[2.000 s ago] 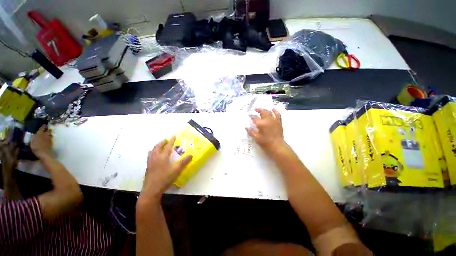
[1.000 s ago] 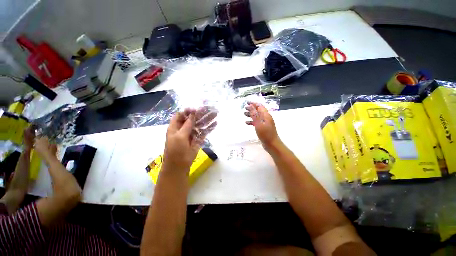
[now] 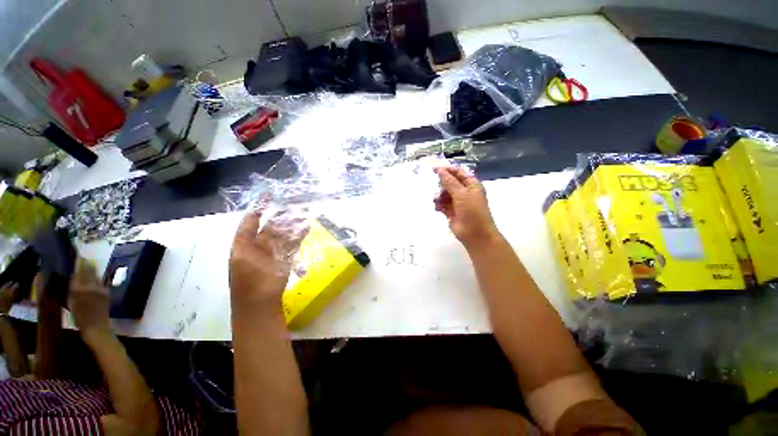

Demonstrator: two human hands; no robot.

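A yellow retail box [image 3: 322, 274] with a black band and hang tab lies on the white table in front of me. My left hand [image 3: 263, 255] is over its left side, with a clear plastic bag [image 3: 288, 228] at the fingers; the bag partly covers the box. My right hand [image 3: 461, 203] is raised to the right of the box, fingertips pinched together; whether they hold something small cannot be told.
Bagged yellow boxes [image 3: 670, 230] stand at the right end. Loose clear bags [image 3: 341, 162] lie at centre back. Scissors [image 3: 567, 89], a tape roll [image 3: 682, 134] and a bag of black items [image 3: 495, 89] are behind. A co-worker's arm [image 3: 107, 341] and a black box [image 3: 134, 277] are at left.
My left hand moved from the box to the loose bags, then back left and down with a clear bag. My right hand lifted off the table and its fingers closed together. The neighbour's hands moved.
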